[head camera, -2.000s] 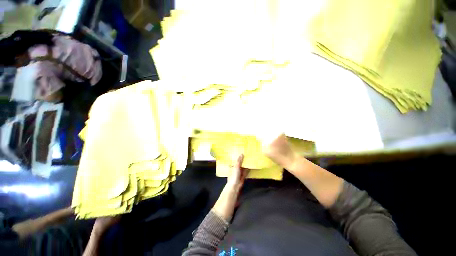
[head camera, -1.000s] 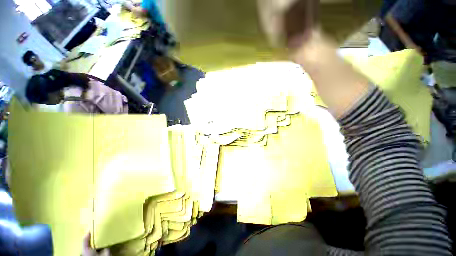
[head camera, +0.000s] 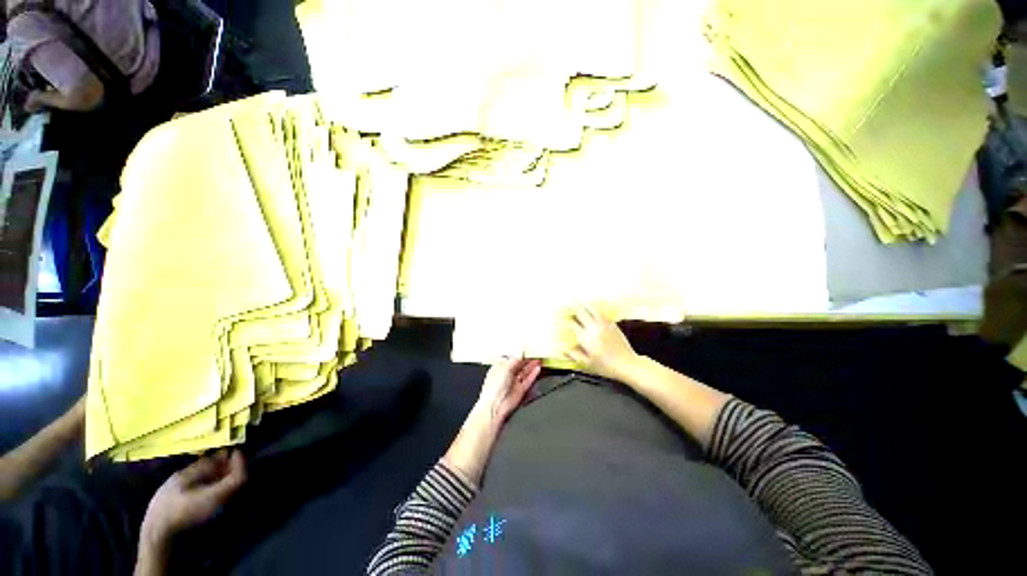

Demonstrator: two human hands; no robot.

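Note:
A cut panel, washed white by glare, juts over the table's front edge before me. My left hand has its fingers at the panel's front edge, with a thin yellow strip showing beside them. My right hand lies on the panel with fingers spread, just right of my left hand. Glare hides the panel's outline and how many layers lie there. A fanned panel stack hangs over the table edge at the left.
Another person's hand is under the left stack. A folded yellow stack lies on a grey board at the right. More panels with stepped edges lie behind. A person in pink is at the upper left.
My right hand has come down from the raised position at the top onto the panel. My left hand is now visible at its edge. The large panel at the left now lies with the fanned stack.

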